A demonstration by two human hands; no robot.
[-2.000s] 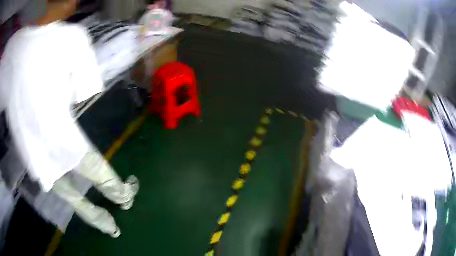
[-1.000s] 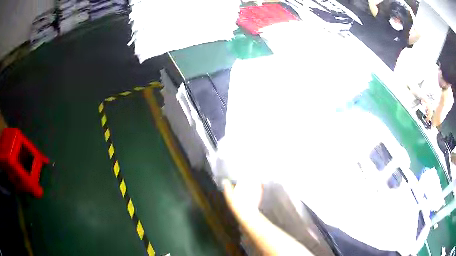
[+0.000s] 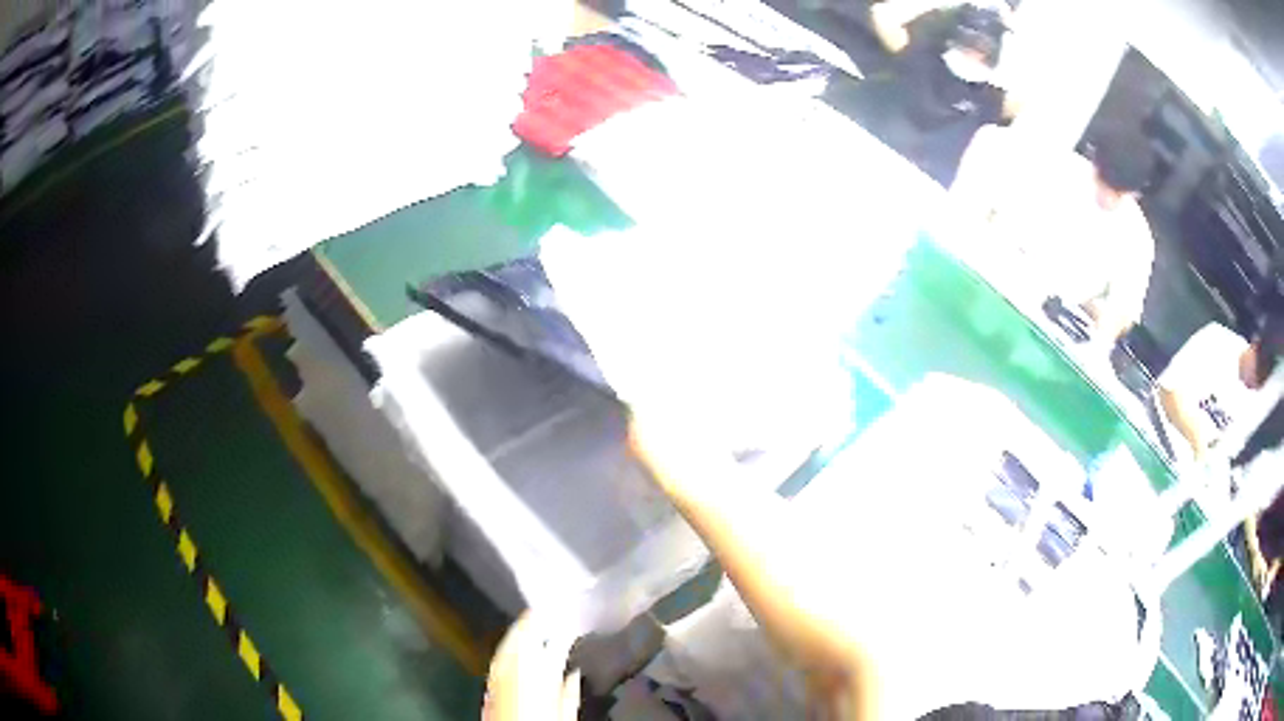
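A dark thin-edged tray [image 3: 486,324] shows under overexposed white layers [image 3: 732,226]. Its edge slants down to my right hand [image 3: 659,458], which reaches up from the bottom. The fingertips touch or overlap the edge of the layers; glare hides the grip. A pale grey-white surface with a raised white edge [image 3: 472,458] lies below and left of the tray. My left hand [image 3: 532,662] is at the bottom edge, partly cut off, beside the near end of that white edge. Its fingers are washed out.
A tall white stack [image 3: 352,113] stands on the green bench [image 3: 408,251] at upper left. Red trays [image 3: 592,92] lie behind. Another white pile with dark pieces [image 3: 1014,486] is at right. Workers [image 3: 1070,211] are across the bench. Yellow-black tape [image 3: 190,556] marks the floor.
The view has swung right to the bench. Since one second ago, the pale surface beside the tray has come into sight, and my left hand has appeared at the bottom edge.
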